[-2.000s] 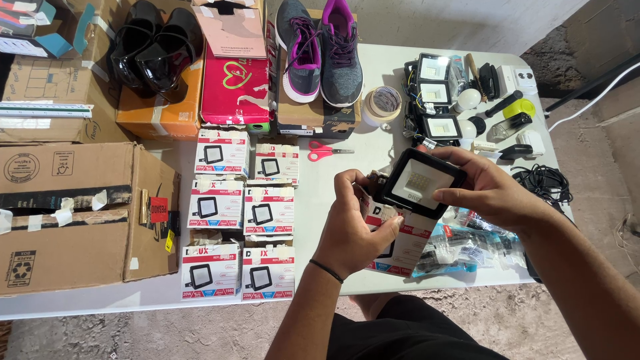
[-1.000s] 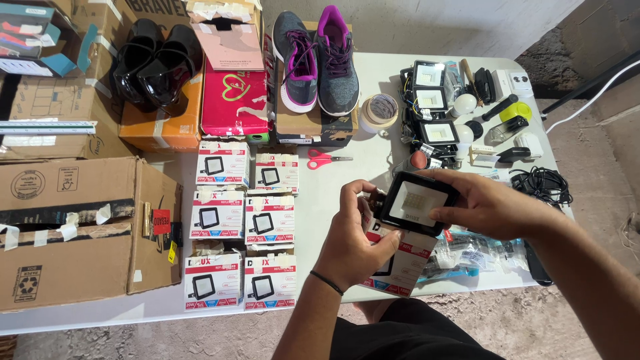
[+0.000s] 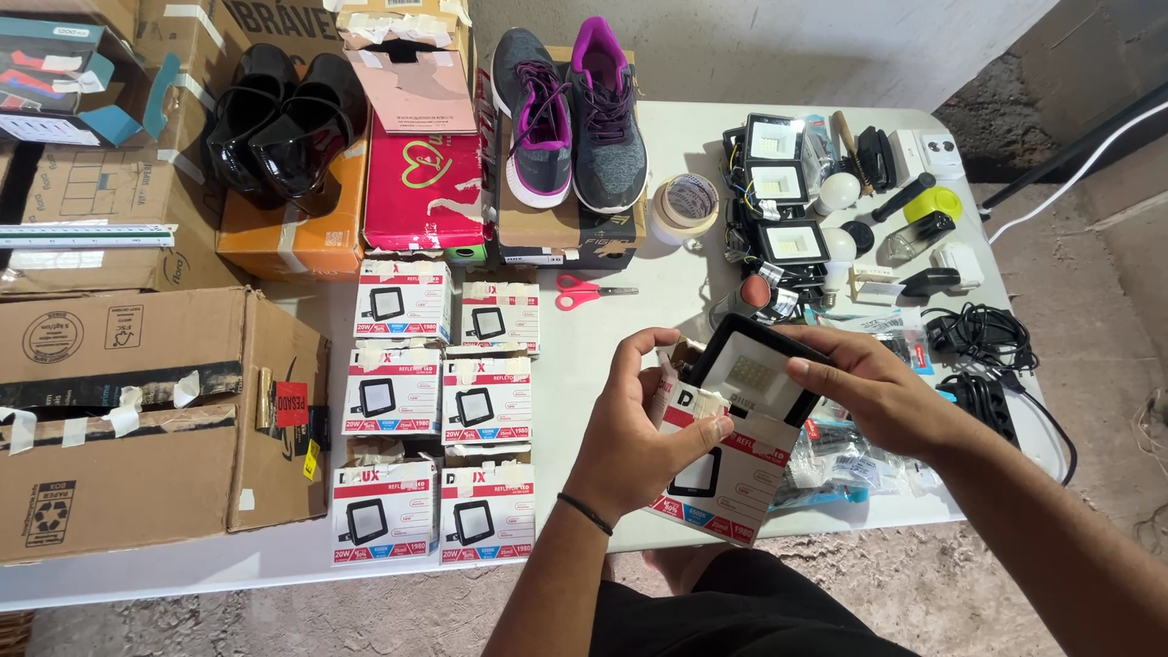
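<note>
My left hand [image 3: 643, 424], with a black band at the wrist, holds a white and red cardboard floodlight box [image 3: 721, 465] tilted near the table's front edge. My right hand [image 3: 867, 383] grips a black LED floodlight [image 3: 756, 372] by its right side, thumb over its front. The lamp's lower part overlaps the top of the box; how deep it sits inside cannot be told. Similar boxes stand in two columns to the left, one of them [image 3: 486, 502] at the front. Three more floodlights [image 3: 794, 243] lie behind my hands, with wires beside them.
Red-handled scissors [image 3: 584, 291] and tape rolls [image 3: 686, 203] lie behind the boxes. Sneakers [image 3: 607, 137] and black heeled shoes [image 3: 306, 137] sit on shoeboxes. A large cardboard box [image 3: 119, 438] stands left. Bulbs [image 3: 838, 193], black cables [image 3: 981, 338] and plastic packets [image 3: 830, 465] lie right.
The floodlight and the box have tilted, and the box shows more of its printed front below the lamp. Both hands keep their hold.
</note>
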